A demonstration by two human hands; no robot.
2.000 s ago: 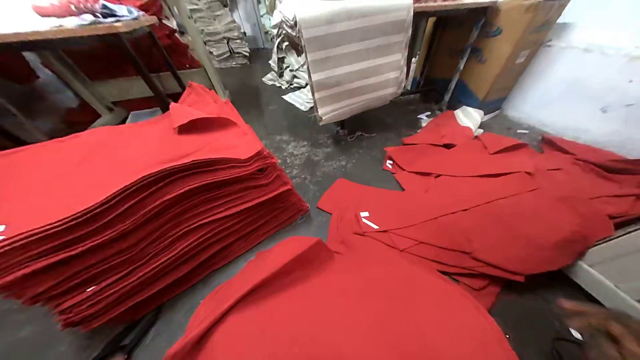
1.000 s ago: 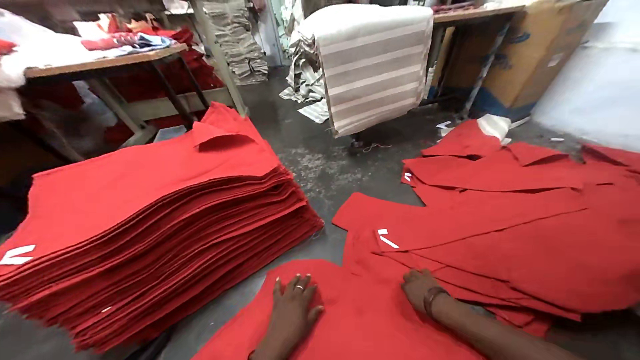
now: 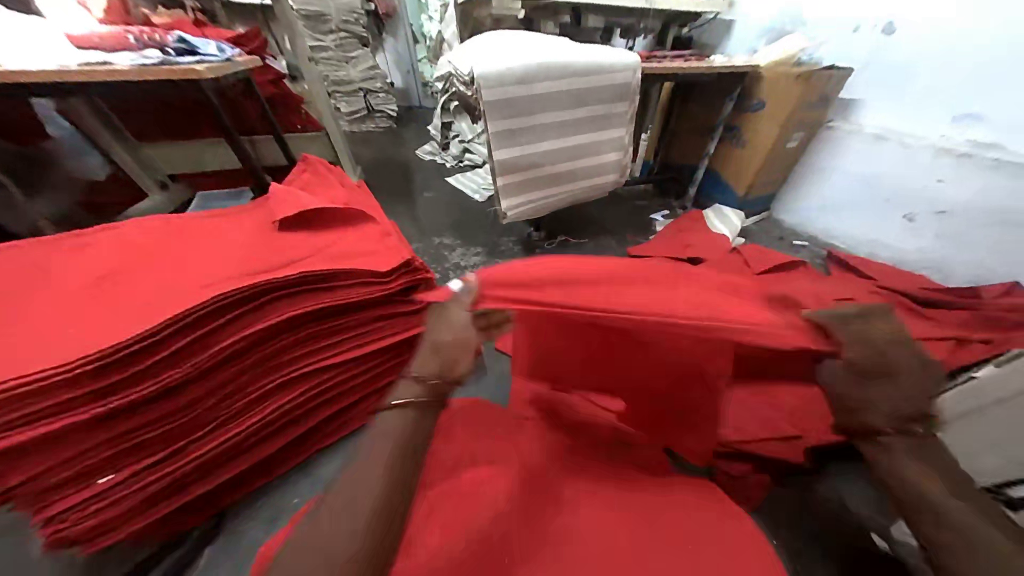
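Observation:
A red fabric piece [image 3: 632, 292] is stretched in the air between both hands, its lower part hanging down. My left hand [image 3: 456, 332] grips its left end, beside a tall stack of red fabric pieces [image 3: 200, 320]. The right end is in my right hand [image 3: 876, 368], which is blurred, at the loose pile of red pieces [image 3: 904, 308]. Below the raised piece, more red fabric [image 3: 608, 520] lies at the bottom centre of the view.
A chair draped with striped cloth [image 3: 560, 136] stands ahead on the dark floor [image 3: 432, 208]. A table [image 3: 128, 74] is at the upper left, a cardboard box [image 3: 772, 132] at the upper right by the white wall. Folded grey cloth [image 3: 344, 64] is stacked behind.
Both hands lay on the red fabric a second ago; now they hold a piece of it up, drawn out between them. Two seconds ago only a blurred hand showed at the lower right.

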